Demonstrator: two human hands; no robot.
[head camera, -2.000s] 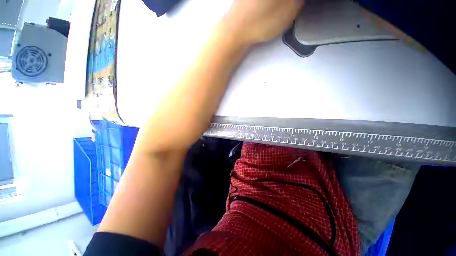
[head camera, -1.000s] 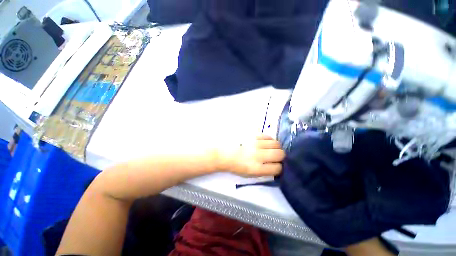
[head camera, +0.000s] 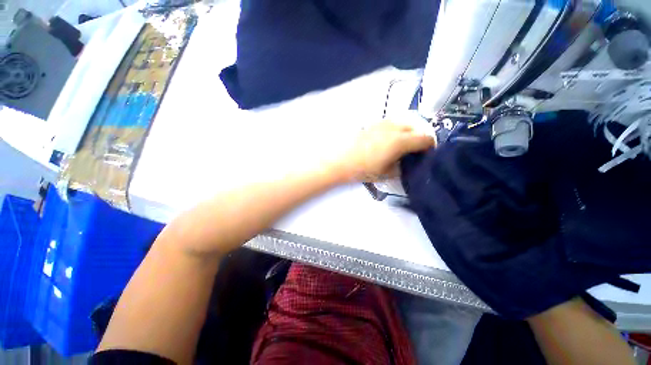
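A dark navy garment (head camera: 492, 214) lies bunched under and in front of the white sewing machine head (head camera: 485, 57) at the right. My left hand (head camera: 389, 150) is at the garment's left edge beside the presser foot (head camera: 446, 128), fingertips on the cloth; whether it grips is not clear. My right forearm (head camera: 578, 331) enters from the lower right; the right hand is hidden under the garment. Another navy cloth (head camera: 321, 53) lies flat at the back of the table.
A ruler strip (head camera: 371, 274) runs along the table's front edge. Taped cardboard (head camera: 118, 121) lies at the left, with blue crates (head camera: 86, 271) below. White thread ends (head camera: 628, 117) hang at the right. Red-checked cloth (head camera: 328, 314) covers the lap.
My left hand has moved up and right, closer to the presser foot. The garment's front part has shifted slightly right, and more of my right forearm shows. The view has shifted too.
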